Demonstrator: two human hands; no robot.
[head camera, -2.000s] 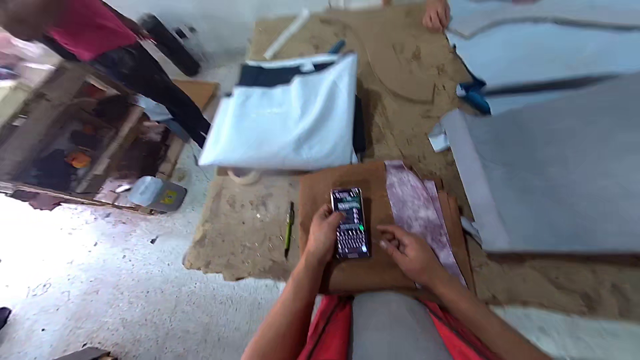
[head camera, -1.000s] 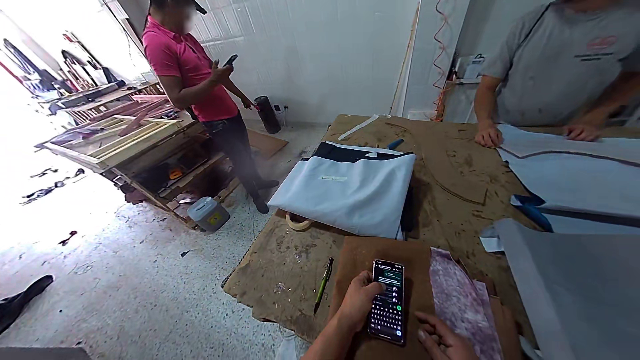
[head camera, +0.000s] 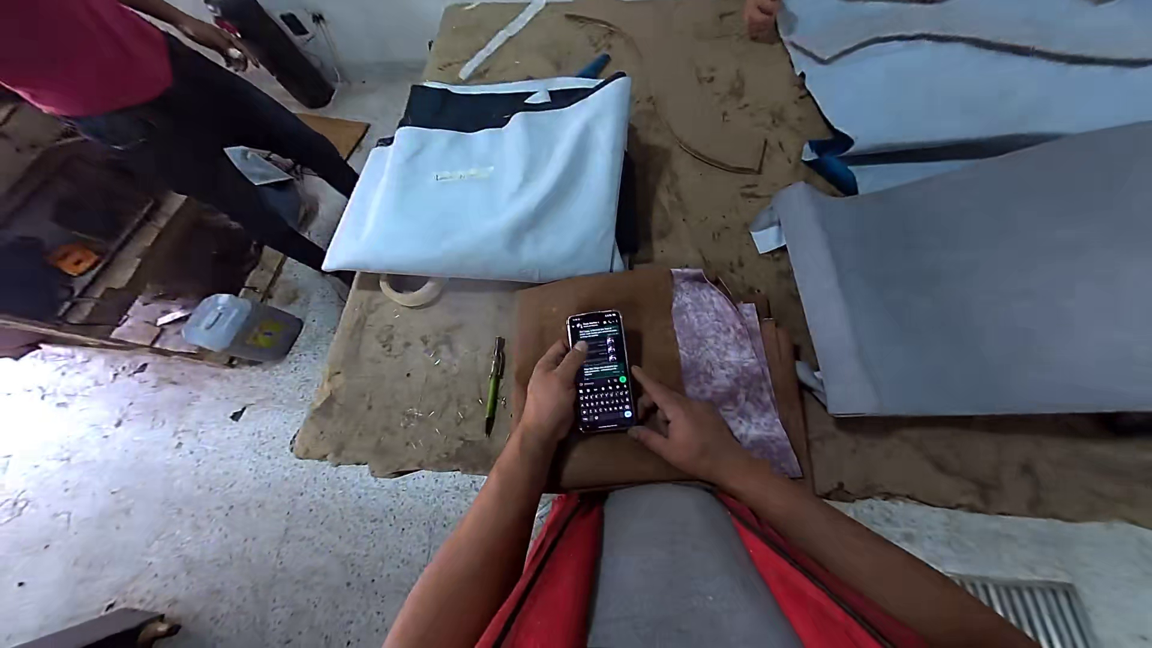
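A smartphone (head camera: 601, 371) with a lit screen and on-screen keyboard lies over brown material (head camera: 621, 292) at the table's near edge. My left hand (head camera: 551, 391) grips its left side, the thumb over the screen. At the phone's lower right edge, my right hand (head camera: 684, 427) has its fingers apart and touches or nearly touches it; it does not grip it. Purple-and-white mottled material (head camera: 724, 360) lies right of the phone, partly under my right hand. A green pen (head camera: 494, 387) rests left of the brown material.
Folded white fabric (head camera: 486, 207) and a tape roll (head camera: 412, 290) lie on the covered table (head camera: 387, 396). Grey material (head camera: 972, 288) covers the right side. A person in a pink shirt (head camera: 81, 54) stands at left; another person's hand (head camera: 761, 16) shows at the far edge.
The view swings up a second ago, then back down. My left hand keeps hold of the phone throughout, with my right hand beside it.
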